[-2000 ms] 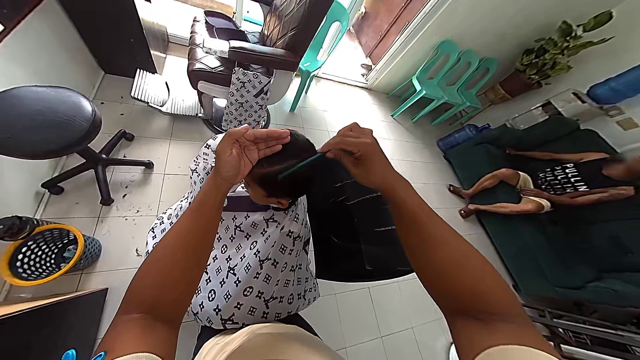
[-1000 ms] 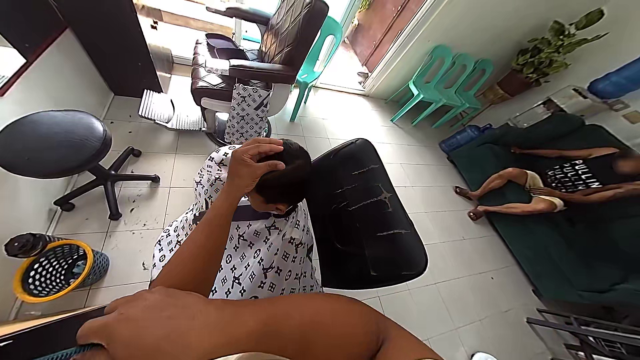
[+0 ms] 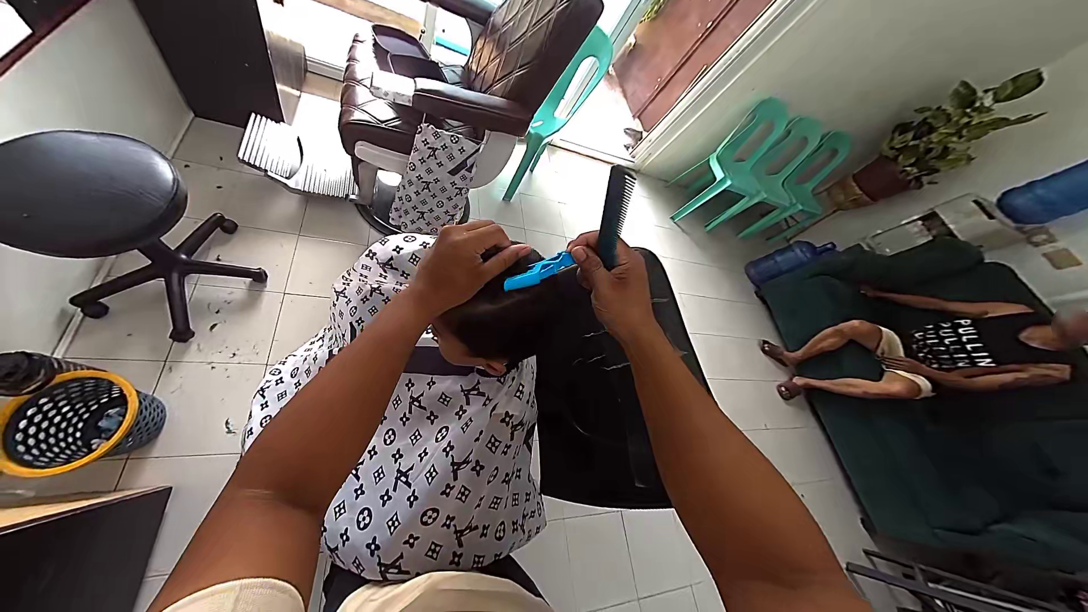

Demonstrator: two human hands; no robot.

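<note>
A person in a white patterned barber's cape point(image 3: 425, 484) sits before me, with dark hair point(image 3: 497, 321). My left hand point(image 3: 463, 263) rests on top of the head, its fingers closed around some of the hair. At the crown, my right hand point(image 3: 614, 280) holds a blue plastic hair clip point(image 3: 540, 270) between thumb and finger, its far end over the hair. The same hand also grips a dark comb point(image 3: 615, 212), teeth pointing up and to the right. Behind the head is a worn black chair back point(image 3: 595, 408).
A black stool point(image 3: 85, 191) and a yellow-rimmed basket point(image 3: 127, 408) stand at left. A brown barber chair point(image 3: 433, 85) is ahead. Green plastic chairs point(image 3: 731, 170) stand beyond, and another person sits on a dark green sofa point(image 3: 918, 450) at right.
My right hand was at the lower left one second ago; now it is back by the head, with the blue clip and the comb in it. My left hand has stayed on the head.
</note>
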